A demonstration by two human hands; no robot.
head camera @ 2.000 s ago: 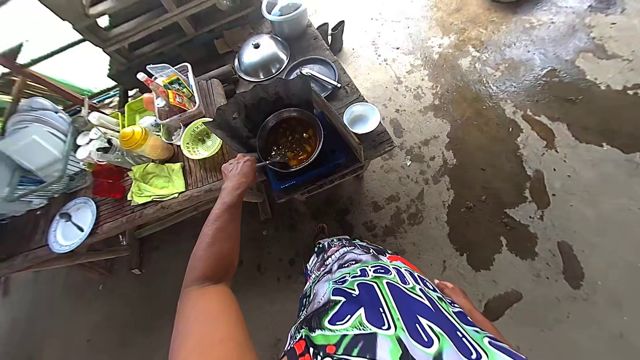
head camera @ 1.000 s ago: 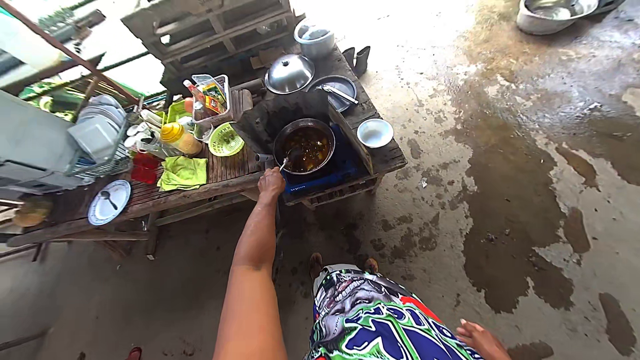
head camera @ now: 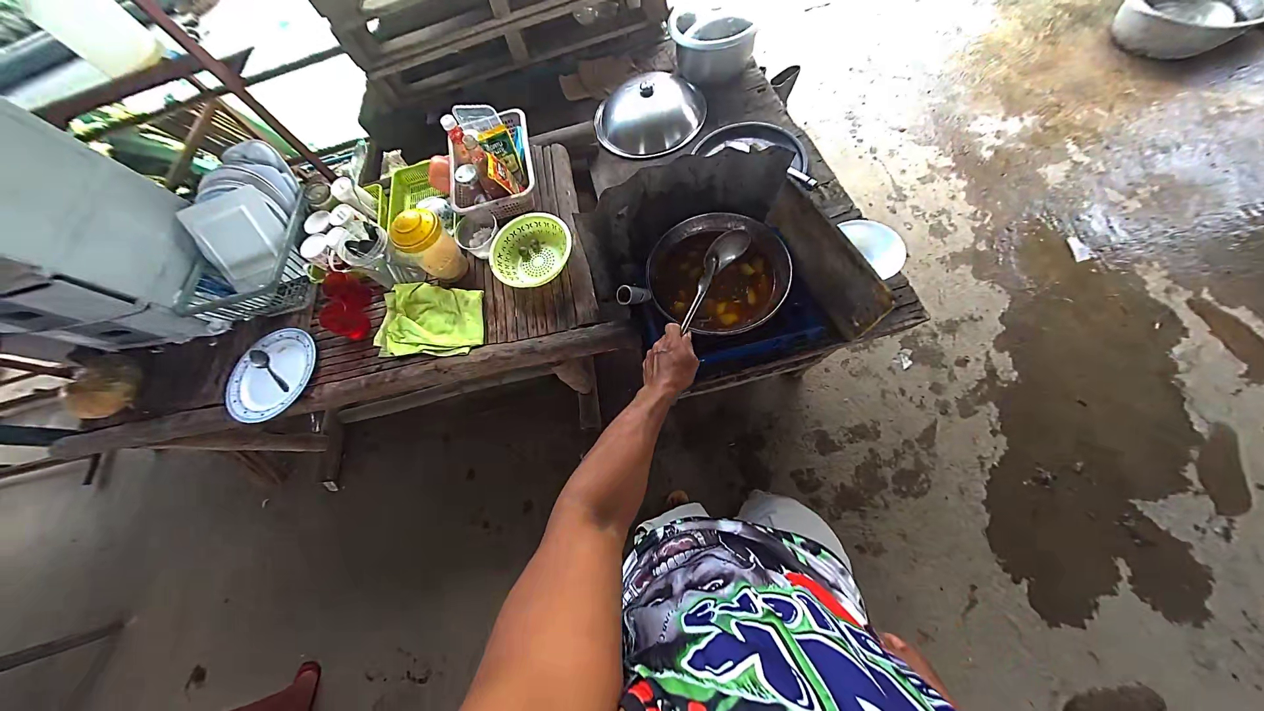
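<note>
My left hand (head camera: 671, 363) is closed around the handle of a metal ladle (head camera: 728, 249). The ladle's bowl is raised over a dark wok (head camera: 785, 283) of brown broth with yellowish chunks. Under the wok is a blue gas stove (head camera: 805, 321), with a sooty metal windshield (head camera: 828, 259) around its back and right side. Of my right arm only a part shows beside the patterned shirt at the bottom; the right hand is out of sight.
A lime-green strainer (head camera: 530, 250), a yellow-green cloth (head camera: 431, 320), a yellow-capped bottle (head camera: 428, 244) and a condiment basket (head camera: 491, 161) stand left on the wooden table. A domed lid (head camera: 651, 115) and a pot (head camera: 713, 47) are behind. A white bowl (head camera: 873, 248) sits right. Someone's foot (head camera: 301, 681) shows lower left.
The ladle's bowl has come up out of the broth and is now plainly seen above it. My right hand, seen low at the right a second ago, has left the view.
</note>
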